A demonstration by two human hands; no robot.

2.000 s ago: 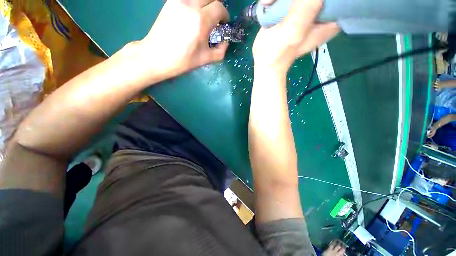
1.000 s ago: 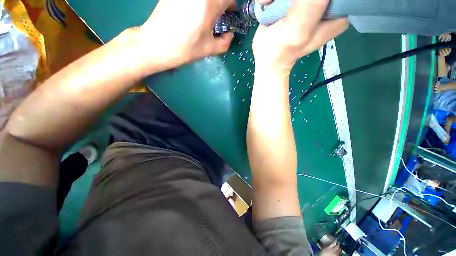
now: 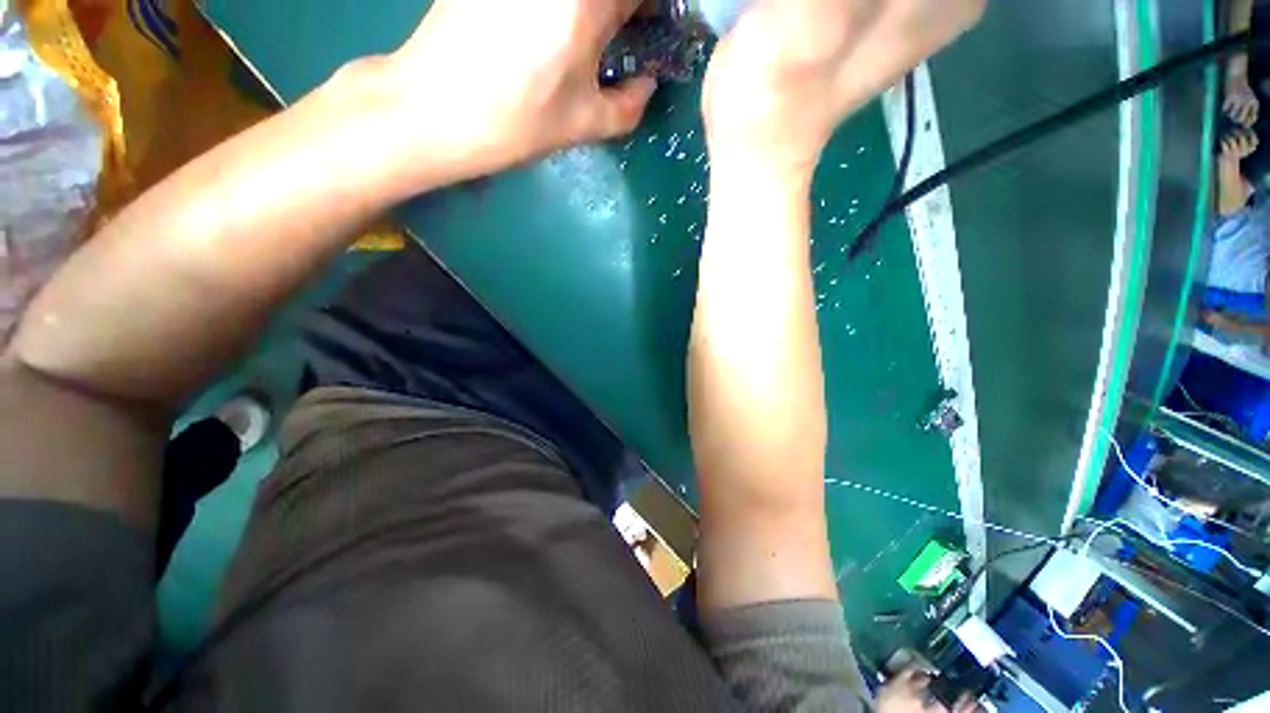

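My left hand (image 3: 550, 77), cut off by the top edge, pinches a dark board assembly (image 3: 644, 56) with silvery components between its fingers. My right hand (image 3: 801, 70) is close to its right, also at the top edge, with fingers bent. Only a small pale grey bit of the power tool (image 3: 720, 11) shows between the hands; its body is out of the picture or hidden by my right hand. Tiny white specks (image 3: 669, 188) lie on the green bench top (image 3: 557, 307) below the hands.
A pale strip (image 3: 947, 307) with a small dark component (image 3: 947, 414) runs down the bench. A black cord (image 3: 1059, 135) crosses it. A green block (image 3: 930, 567), white wires and another person's hand (image 3: 905, 690) are lower right. A yellow-orange sack (image 3: 181, 105) is at left.
The grey tool body has moved up and almost out of the picture. Both hands sit higher, the left still with the board. The cord has shifted.
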